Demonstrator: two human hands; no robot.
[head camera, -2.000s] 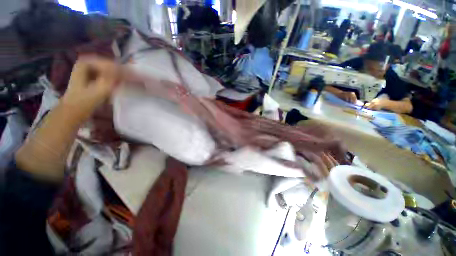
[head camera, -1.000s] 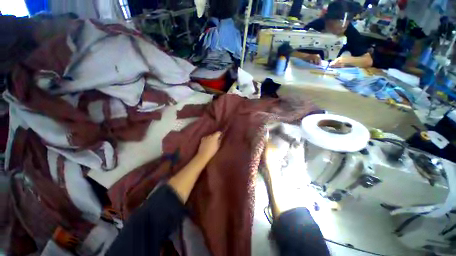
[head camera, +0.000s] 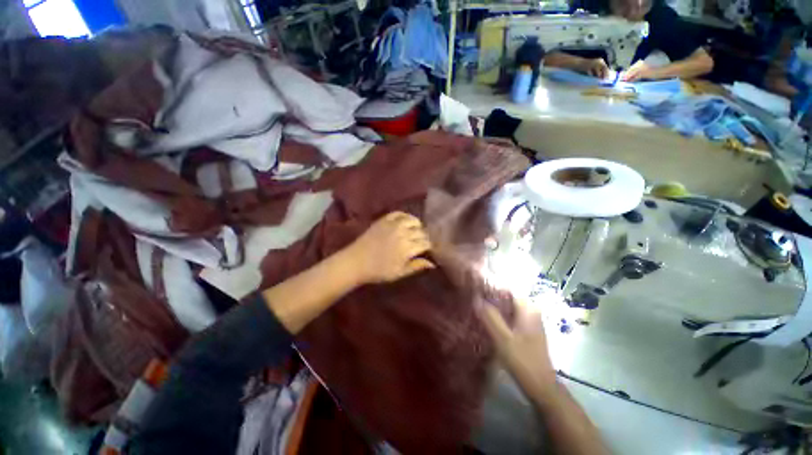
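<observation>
A rust-brown garment piece (head camera: 383, 342) lies spread over the table left of the sewing machine (head camera: 712, 253) and hangs toward me. My left hand (head camera: 392, 249) is on top of it, fingers bent, with cloth at the fingertips; whether it grips is unclear. My right hand (head camera: 521, 333) lies at the cloth's right edge, beside the glare under the machine head, fingers pointing forward. The presser foot and needle are lost in that glare. A thick white tape roll (head camera: 584, 187) sits on top of the machine.
A heap of brown and pale grey pieces (head camera: 223, 98) is at the left. A white label strip (head camera: 743, 326) and dark strips lie on the machine at right. Across the table, a person sews light-blue fabric (head camera: 703, 115). A red container (head camera: 392, 120) stands behind the cloth.
The raised left hand came down onto the brown cloth, now spread flatter with its speckled right edge no longer distinct. My right hand has moved nearer to me along that edge.
</observation>
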